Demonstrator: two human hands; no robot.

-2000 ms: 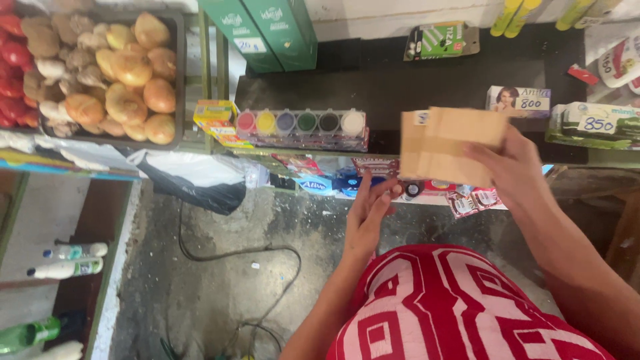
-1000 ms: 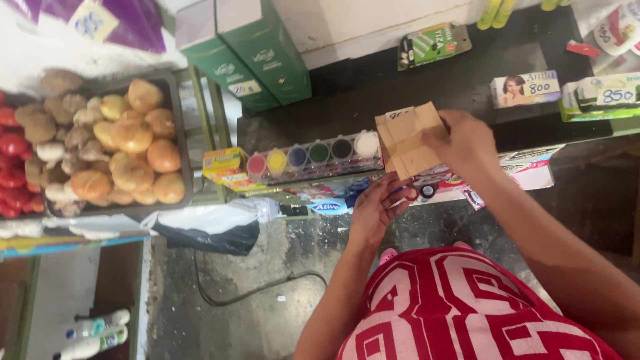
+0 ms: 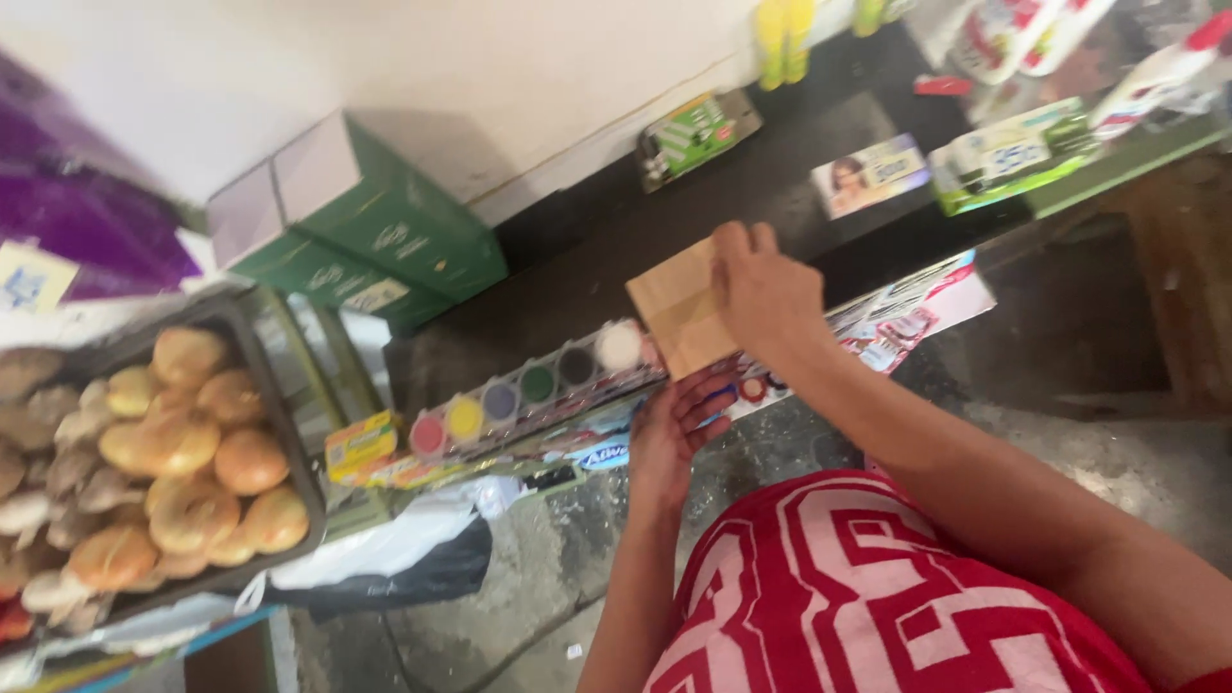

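Observation:
My right hand [image 3: 765,289] grips the right side of a small brown paper bag [image 3: 683,308] above the front of the dark shelf [image 3: 597,241]. At the bag's lower edge is my left hand [image 3: 674,423], palm up with the fingers partly spread; whether it touches the bag is unclear. Just left of the bag lies a row of paint pots [image 3: 537,383] in several colours, its white pot close beside the paper. A small yellow box [image 3: 361,445] stands at the row's left end.
Green boxes [image 3: 395,241] stand at the shelf's back left, by a black crate of onions [image 3: 313,462]. A green packet [image 3: 698,135] lies near the wall. A small box with a face picture [image 3: 871,176] and green-white packs [image 3: 1011,154] are at right. Packets hang along the front edge.
The brown paper bag, held in my right hand, has turned and now sits tilted beside the white paint pot. My left hand stays below it. The view has shifted and tilted.

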